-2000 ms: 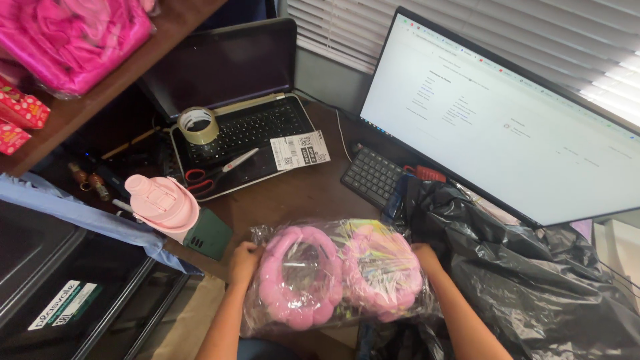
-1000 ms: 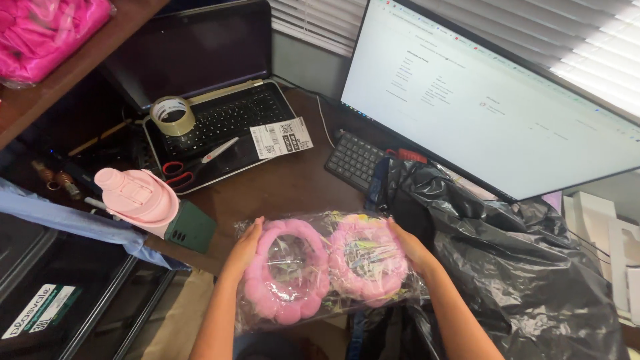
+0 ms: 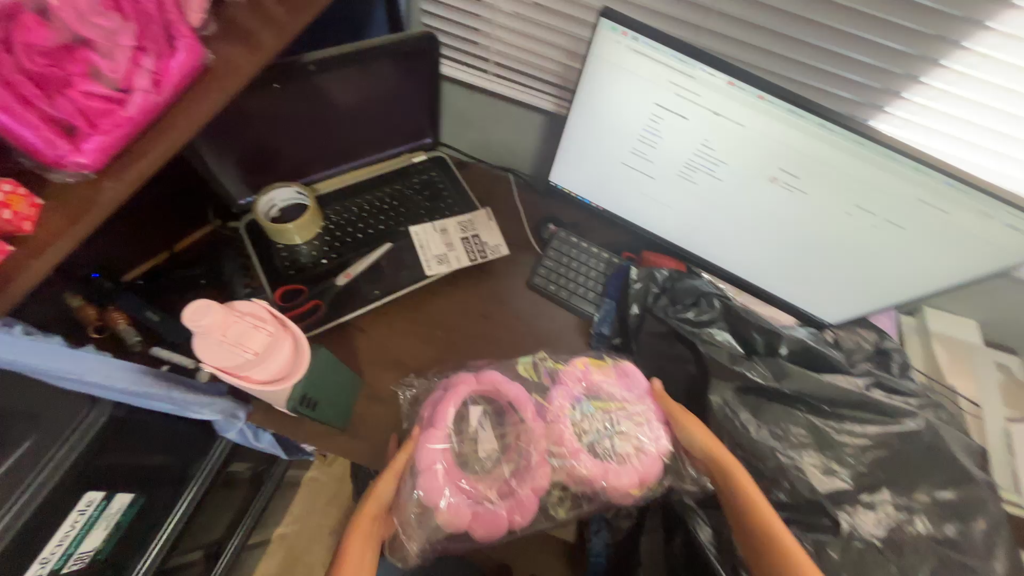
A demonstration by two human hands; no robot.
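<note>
Two pink scalloped rings (image 3: 484, 512) lie side by side in a clear plastic bag (image 3: 552, 500), held up in front of me near the desk's front edge. My left hand (image 3: 384, 496) grips the bag's left side, its fingers partly hidden behind the plastic. On the right side, my right hand (image 3: 680, 424) holds the bag beside the right ring. Printed or coloured material shows through the plastic around and inside the right ring.
An open laptop (image 3: 384, 200) carries a tape roll (image 3: 288, 214), scissors (image 3: 328, 284) and a printed label (image 3: 458, 242). A pink-lidded tumbler (image 3: 248, 348) stands left. Behind are a monitor (image 3: 768, 176) and small keyboard (image 3: 576, 272). A black plastic bag (image 3: 848, 432) covers the right side.
Both hands keep hold of the bagged rings. The bag now tilts a little, its left end lower than its right. The view has shifted slightly.
</note>
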